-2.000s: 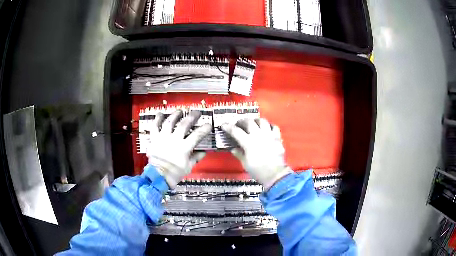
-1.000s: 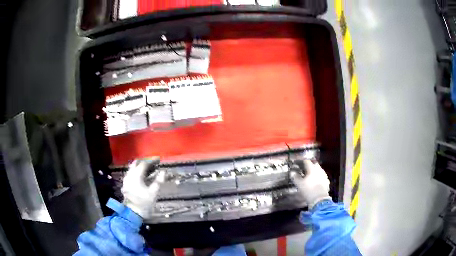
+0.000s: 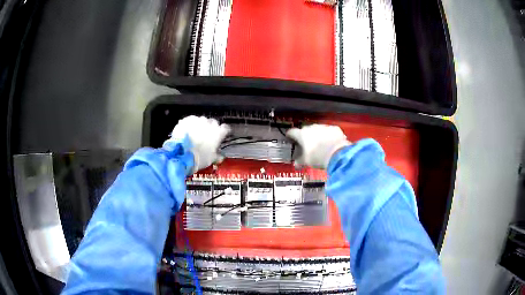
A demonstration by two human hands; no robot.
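Note:
My left hand [image 3: 201,141], in a white glove, grips the left end of the far row of silver finned heatsink assemblies [image 3: 256,144] in the black bin. My right hand [image 3: 318,145], also gloved, grips the right end of that row. Thin black wires lie across the row's fins. Nearer me, a second row of short heatsink assemblies [image 3: 259,207] lies on the red liner [image 3: 259,243], pins pointing away from me. My fingertips are partly hidden behind the gloves and the row's ends.
More heatsink rows [image 3: 276,275] lie along the bin's near side, partly behind my right sleeve. The black bin's rim [image 3: 311,109] adjoins a second bin [image 3: 253,85] beyond, with a red liner and upright heatsink rows. A pale sheet [image 3: 41,201] stands at left.
Both hands have moved from the near rows to the far row and closed on its ends. The middle row now looks straighter and longer. The camera view has shifted.

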